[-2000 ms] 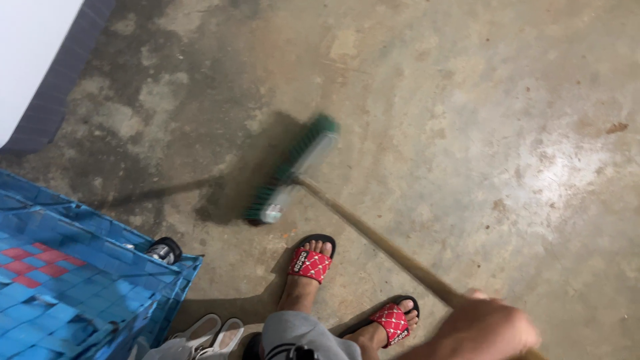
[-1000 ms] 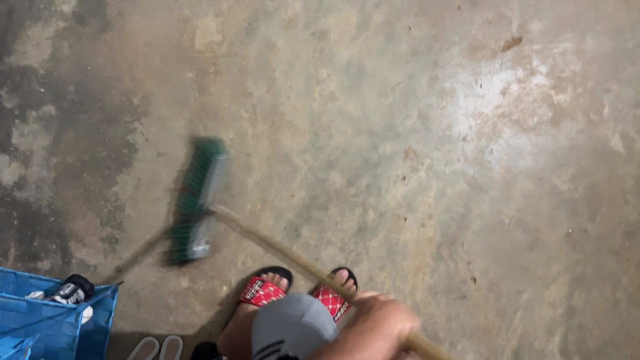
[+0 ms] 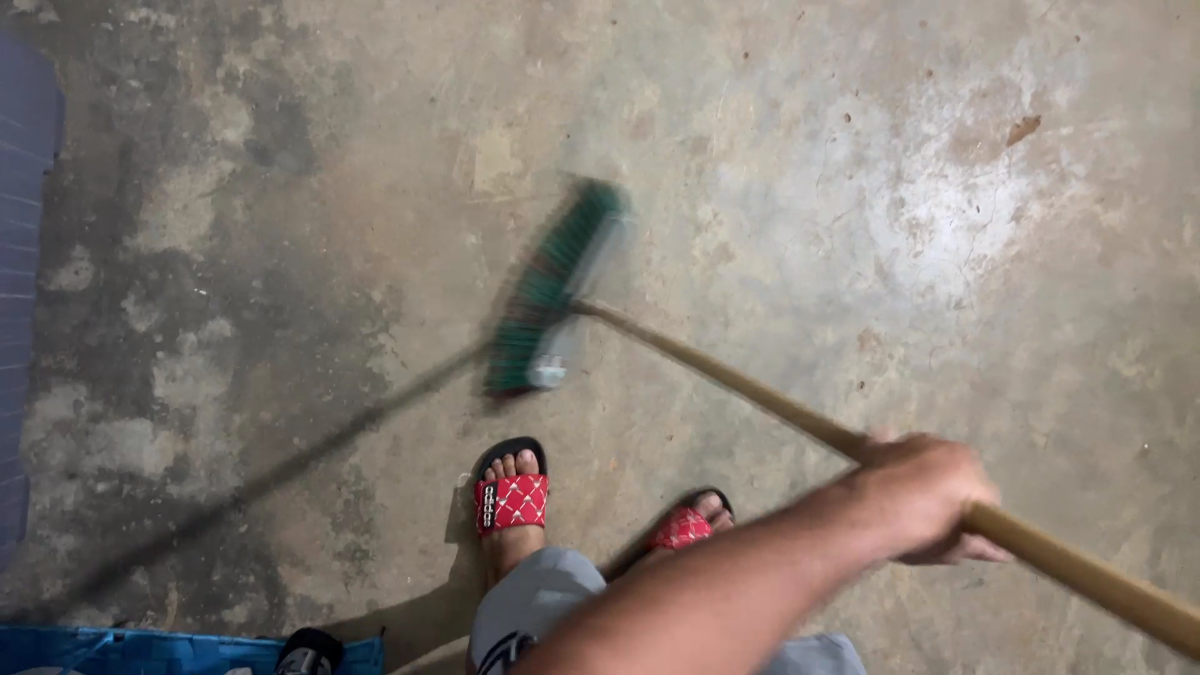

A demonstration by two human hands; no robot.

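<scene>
My left hand (image 3: 928,497) is closed around the wooden handle (image 3: 731,375) of a push broom, its forearm crossing from the bottom middle. The handle slants from the lower right edge up to the broom head (image 3: 553,291), which has green bristles and a grey back and is blurred. The head lies tilted on the concrete floor, beyond the toes of my left foot. The upper end of the handle runs out of the frame. My right hand is not in view.
My feet stand apart in red patterned slide sandals (image 3: 512,503). A blue woven container (image 3: 187,652) with a dark item at its rim is at the lower left. A purplish-grey ribbed object (image 3: 23,281) lines the left edge. A brown mark (image 3: 1024,128) shows on the floor.
The broom head has moved right relative to my feet since one second ago, when it was farther out to their left. My left hand still holds the handle. The view has shifted.
</scene>
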